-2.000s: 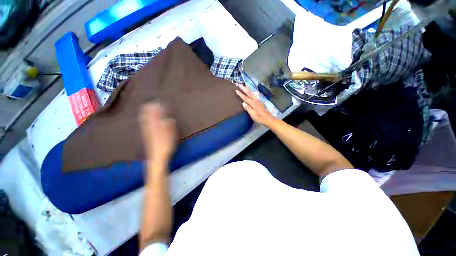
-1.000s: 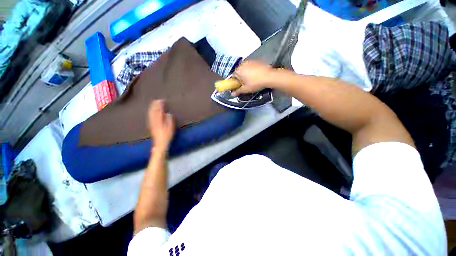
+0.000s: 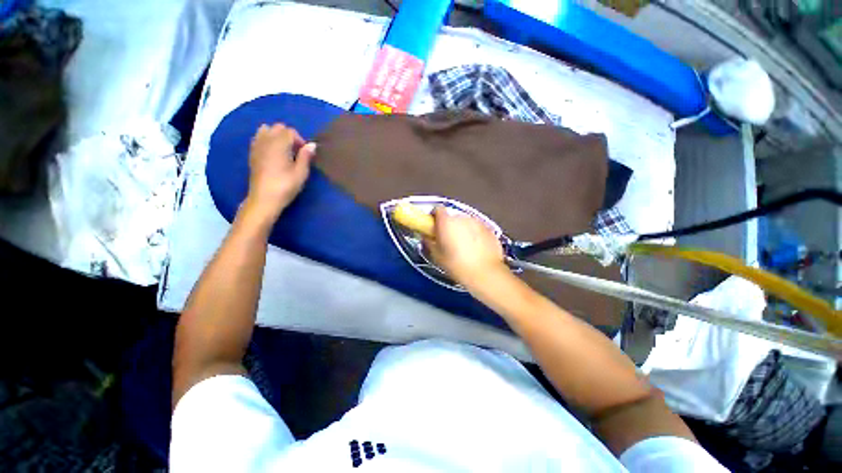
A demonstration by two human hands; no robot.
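Note:
A brown cloth panel lies over the navy padded board, whose rounded end is at the left. My right hand grips the yellow handle of the steam iron. The iron's pointed end faces left, on the cloth's near edge and the board. My left hand is at the cloth's left corner, thumb and fingers close together; it seems to pinch the corner, but the fingertips are partly hidden. Checked cloth shows behind the brown panel, and a dark navy piece at its right.
A blue bar with a red-orange label and a long blue bar lie behind the board. A black cable and yellow and grey hoses run right from the iron. Crumpled white cloth is at left; a checked pile at lower right.
The view has turned. The iron has moved left along the cloth's near edge with my right hand. My left hand has moved from the cloth's near edge to its left corner.

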